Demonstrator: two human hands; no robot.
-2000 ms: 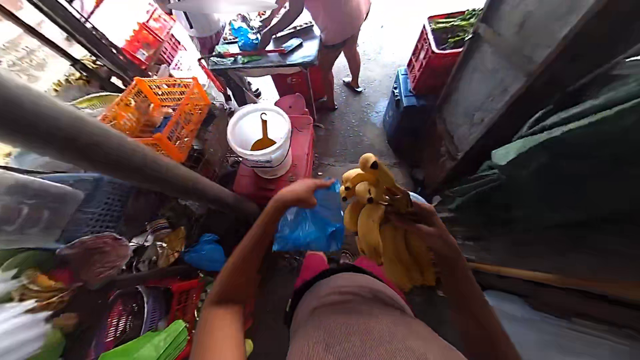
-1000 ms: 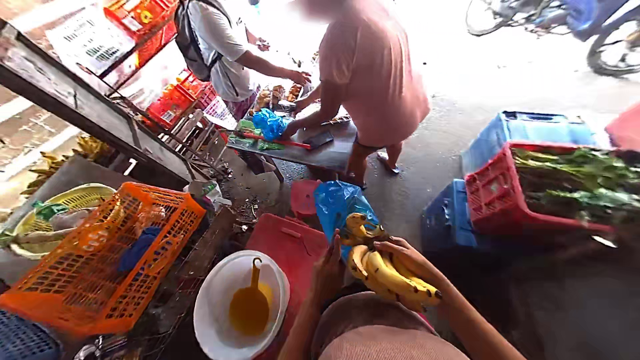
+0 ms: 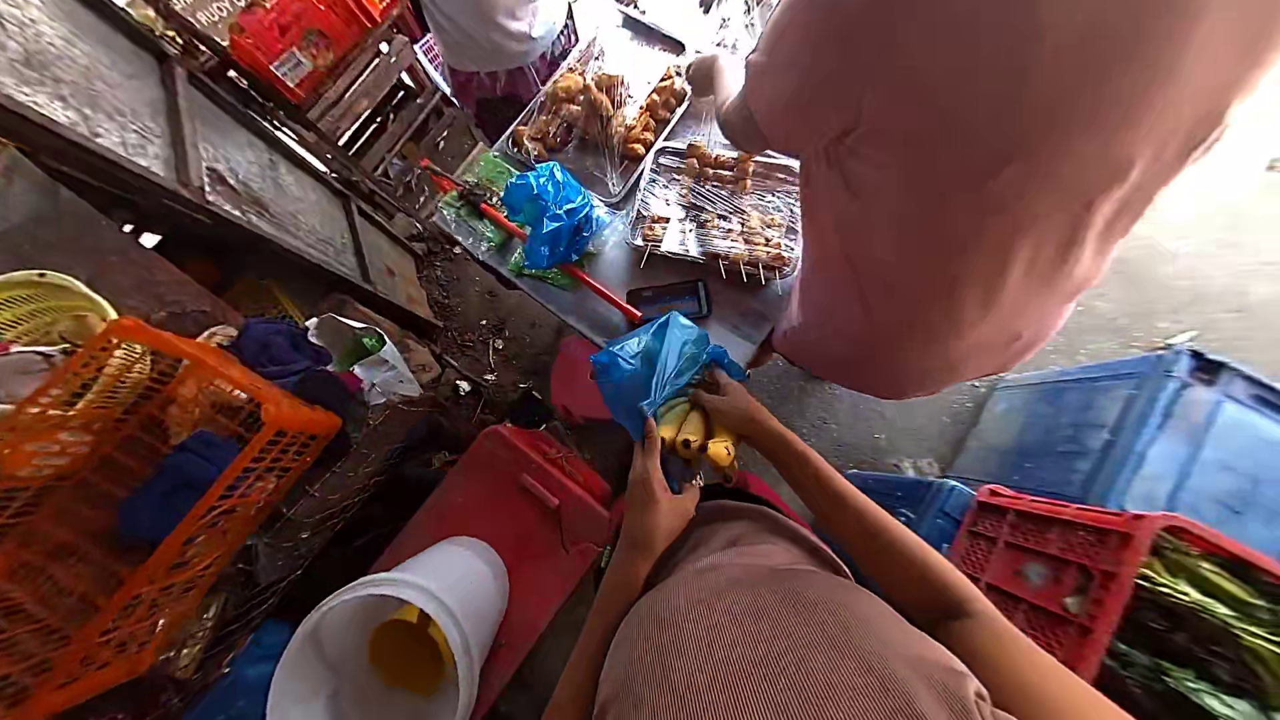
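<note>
A blue plastic bag (image 3: pixel 652 368) covers the upper part of a bunch of yellow bananas (image 3: pixel 692 432), whose lower tips show below it. My left hand (image 3: pixel 656 500) grips the bag's lower left edge beside the bananas. On the other side my right hand (image 3: pixel 728 405) holds the bag and the bunch from the right, its fingers partly hidden by the film. Just beyond the bag lies a metal-topped table (image 3: pixel 600 325) with a smartphone (image 3: pixel 670 299), a red rod (image 3: pixel 600 291) and another blue plastic bag (image 3: pixel 552 215).
Plastic-covered trays of food (image 3: pixel 720 215) stand near a person in pink (image 3: pixel 960 190). An orange crate (image 3: pixel 250 470) is at left. A white bucket (image 3: pixel 465 600) holding a yellow dipper (image 3: pixel 410 650) stands by a red lid (image 3: pixel 500 500). A red crate of greens (image 3: pixel 1050 580) is at right.
The blue bag, beside the bananas earlier, now covers their upper part. My left hand has moved from the bag's far side to its lower left edge. The view has moved closer to the table.
</note>
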